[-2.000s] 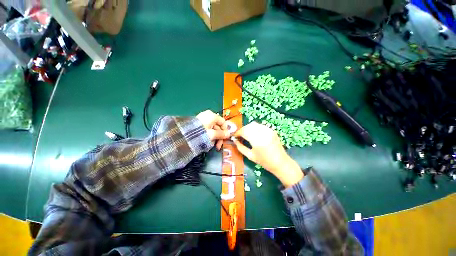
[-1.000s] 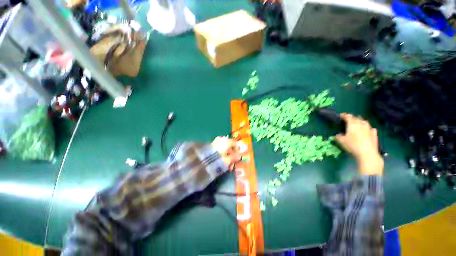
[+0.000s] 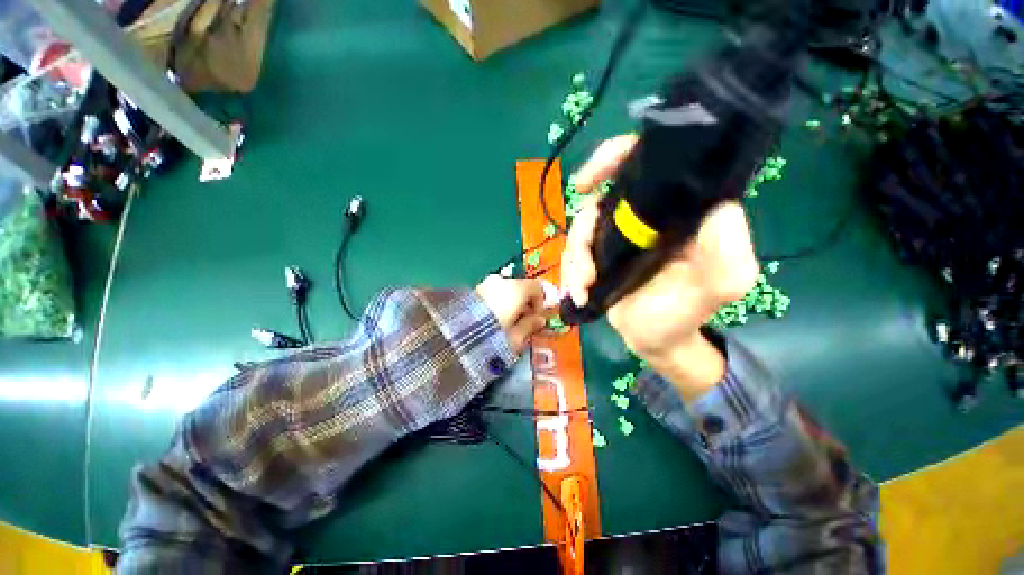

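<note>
My right hand (image 3: 679, 275) is shut on the black electric screwdriver (image 3: 663, 180), held tilted with its yellow mark facing up. Its lower end is at the fingertips of my left hand (image 3: 519, 308). My left hand pinches something small over the orange strip (image 3: 565, 388); a bit of green terminal block (image 3: 556, 323) shows there, and the fingers hide the rest. The pile of green terminal blocks (image 3: 759, 301) lies right of the strip, largely hidden behind my right hand and the screwdriver. Thin black leads (image 3: 522, 411) cross the strip below my hands.
Black cable plugs (image 3: 296, 281) lie left of my left sleeve. A shelf post (image 3: 168, 96) and a bag of green pieces (image 3: 34, 270) stand at the left. A cardboard box (image 3: 511, 25) is at the back. A large black lead pile (image 3: 954, 213) lies at the right.
My right hand has picked up the screwdriver from the right of the green pile and brought it to my left hand. My left hand stays at the strip. The camera view has shifted.
</note>
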